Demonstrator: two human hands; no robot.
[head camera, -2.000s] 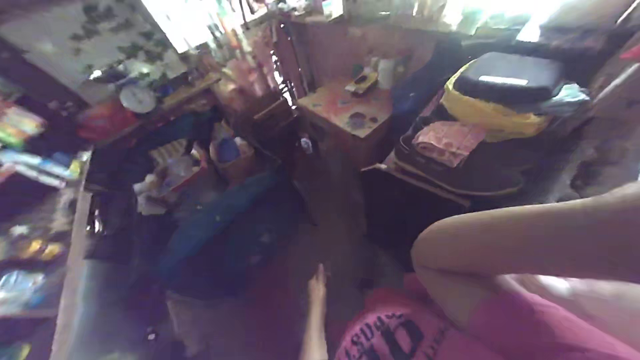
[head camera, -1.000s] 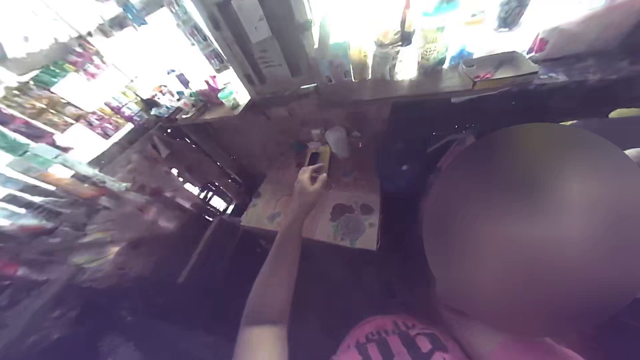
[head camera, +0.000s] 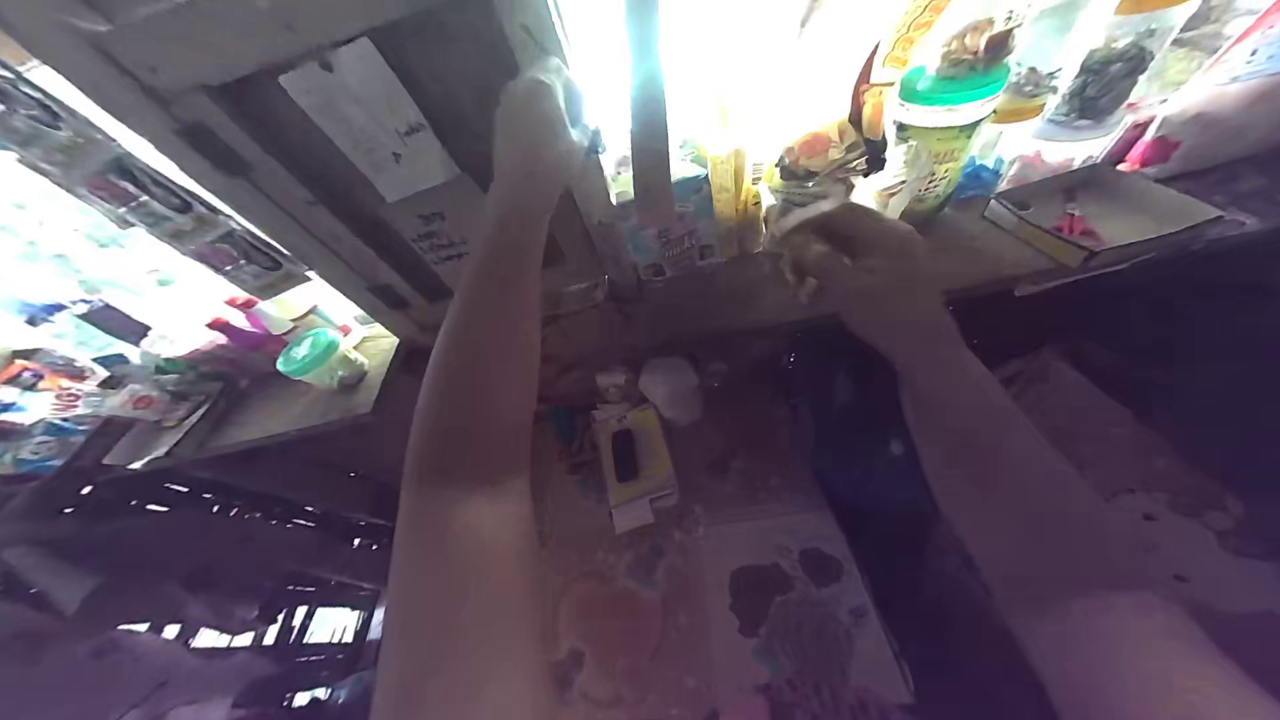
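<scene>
My left hand (head camera: 540, 125) is raised against the wooden post beside the bright opening, its fingers partly lost in glare; whether it grips anything is unclear. Over the shelf's front edge, my right hand (head camera: 850, 255) has bent fingers around or against something small and pale that I cannot identify. Just behind it stand a clear packet (head camera: 820, 155) and a jar with a green lid (head camera: 940, 130). Between the hands, a light blue box (head camera: 680, 235) and yellow packs (head camera: 735, 195) stand on the shelf. Below, a yellow carton with a dark oblong on it (head camera: 637, 455) lies on the small table.
An open shallow box holding a red item (head camera: 1100, 215) sits on the shelf at right. A tub with a green lid (head camera: 320, 358) stands on the left ledge. A white rounded container (head camera: 670, 390) is behind the carton. Packets hang at the upper left.
The view has moved close to the shelf. One second ago a hand was at the yellow carton on the small table; now both my hands are up by the shelf and the post.
</scene>
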